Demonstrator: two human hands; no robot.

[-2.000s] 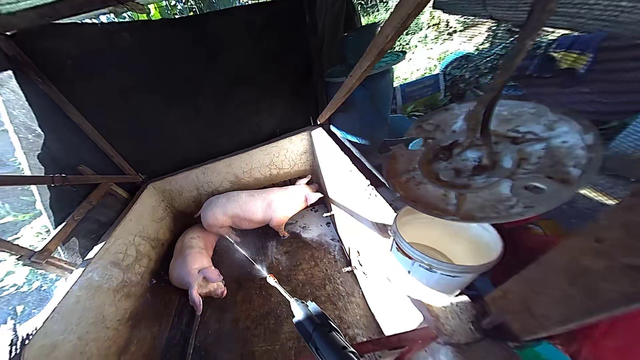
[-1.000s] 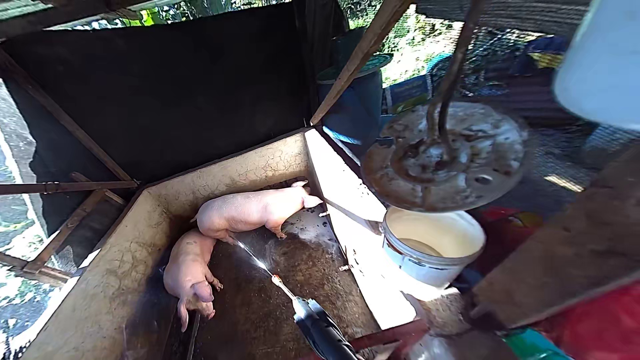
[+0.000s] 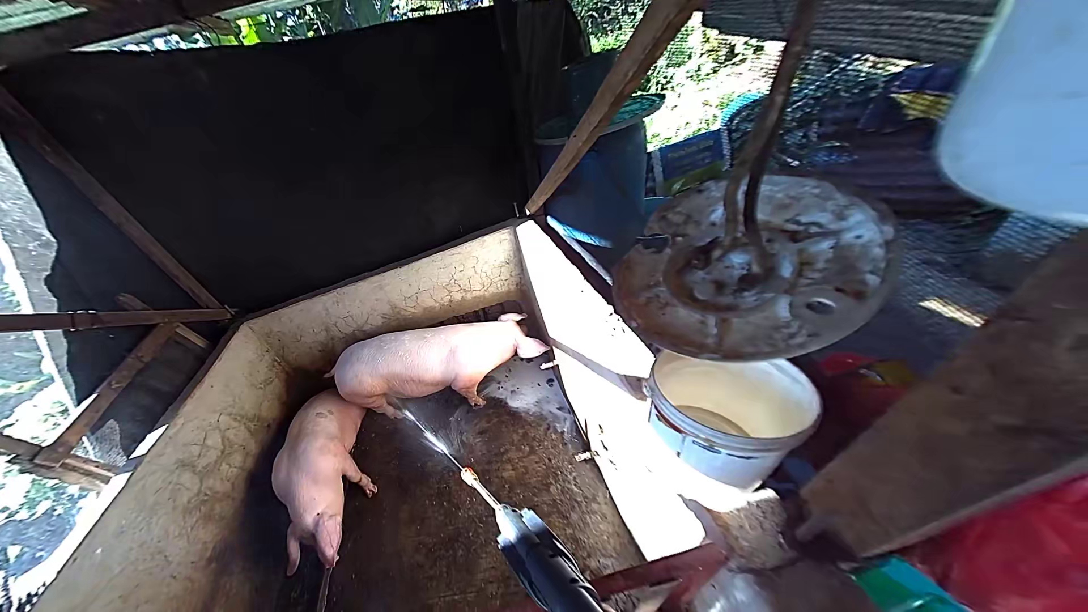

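Observation:
A black pressure-washer spray gun (image 3: 544, 557) with a short metal nozzle (image 3: 480, 486) reaches up from the bottom edge of the head view. A thin jet of water (image 3: 431, 438) leaves its tip toward the hind feet of one pink pig (image 3: 425, 361), which stands by the back wall of the pen. A second pink pig (image 3: 319, 476) is to its left, its head toward the bottom of the view. The floor (image 3: 425, 527) looks wet and dark. Neither of my hands shows; whatever holds the spray gun is outside the frame.
Low concrete walls (image 3: 204, 425) enclose the pigs. On the right are a white plastic bucket (image 3: 735, 416), a hanging round metal plate (image 3: 765, 272) and a wooden board (image 3: 952, 399). A blue barrel (image 3: 599, 183) stands behind the pen, beside a black sheet (image 3: 280, 153) and wooden posts.
The left pig has shifted its body and head, its head now lower in the view. A white object has come into view at the upper right. The jet keeps running.

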